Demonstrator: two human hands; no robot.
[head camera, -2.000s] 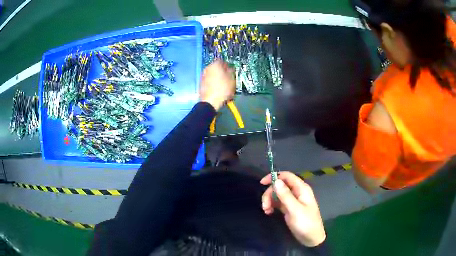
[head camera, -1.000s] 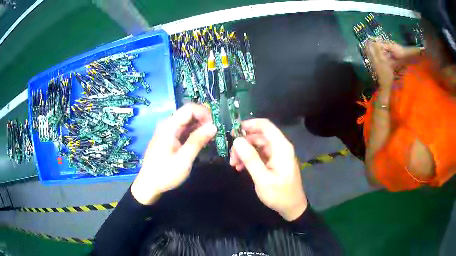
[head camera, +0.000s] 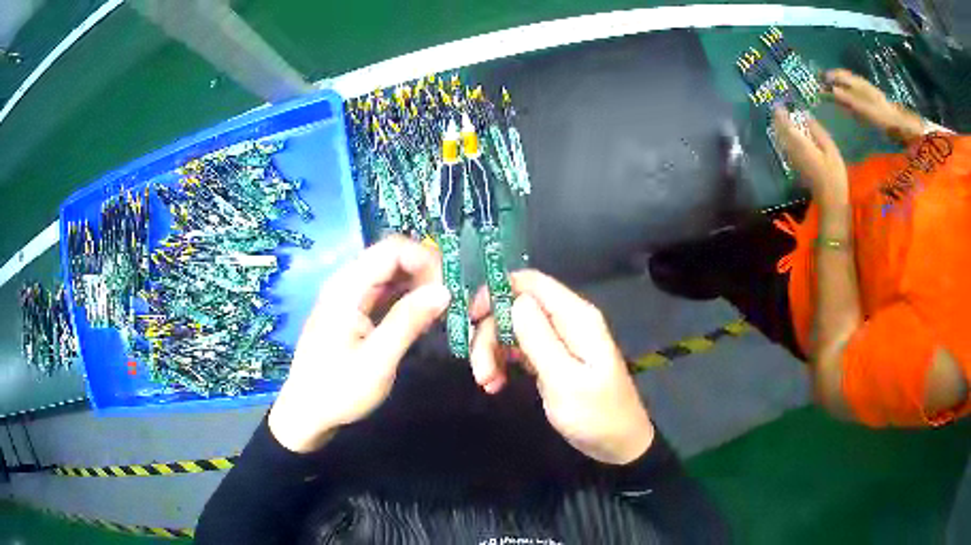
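My left hand (head camera: 367, 335) holds a narrow green circuit board (head camera: 454, 287) upright by its left edge. My right hand (head camera: 564, 357) holds a second green circuit board (head camera: 496, 279) beside it. The boards stand nearly parallel with a gap between their lower parts. Thin black and pale lead wires rise from both boards to yellow bands (head camera: 471, 145) with white tips. The two tips are side by side, close together. Both hands are bare, with thumbs and fingers pinching the boards. Some fingertips are hidden behind the boards.
A blue tray (head camera: 349, 202) full of boards is at the left. More boards (head camera: 396, 160) lie in rows beside it, behind my hands. A black mat (head camera: 618, 138) is to the right. A person in orange (head camera: 894, 287) handles boards at the far right.
My left hand came back from the rows between the first two frames and took a board. Since then the two yellow-banded tips have come closer together. The other person's hands have moved apart.
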